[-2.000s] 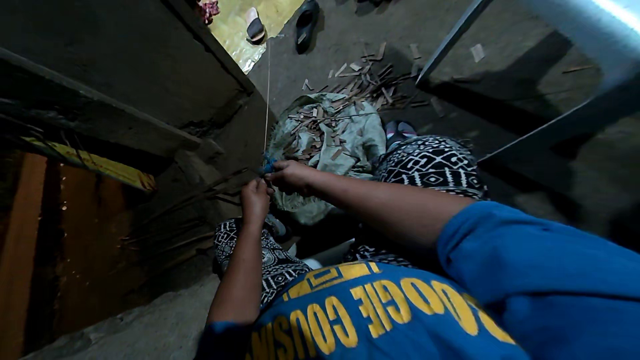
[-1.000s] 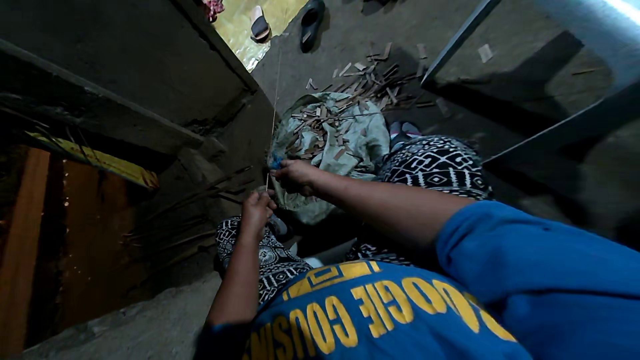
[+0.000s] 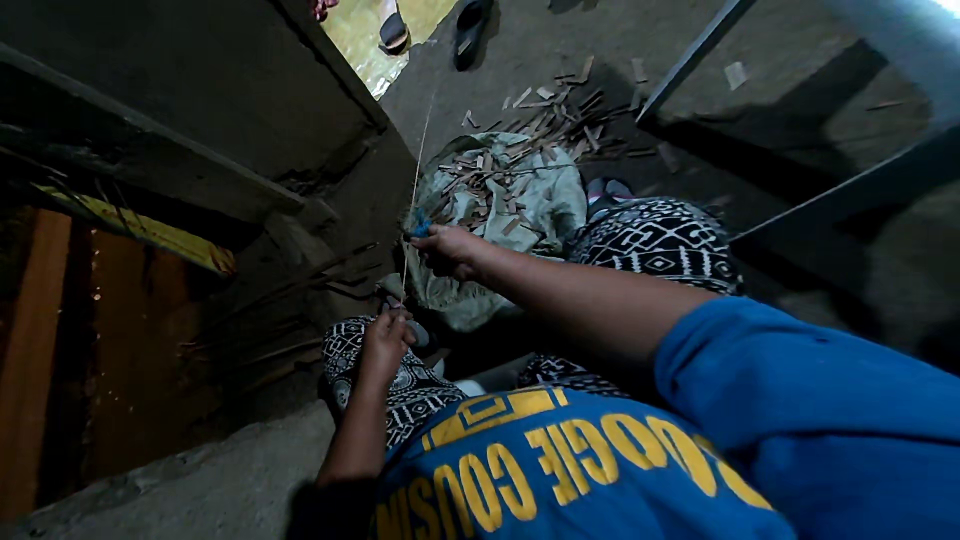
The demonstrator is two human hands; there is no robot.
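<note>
A thin pale strand runs from the upper middle of the view down between my hands. My right hand grips a blue cloth or fibre scrap beside the strand. Below and to the left, my left hand is closed on the strand's lower part, above my patterned trouser leg. Under and beyond my right hand lies a pale green woven sack, with many thin strips of wood or bamboo scattered on it.
More strips lie on the floor past the sack. A dark slipper and another shoe are at the top. A metal-looking frame leg stands at right, a dark panel at upper left. Thin sticks lie left of my hands.
My left hand has moved down, away from my right hand; two seconds ago they were close together. My right hand stays at the blue scrap.
</note>
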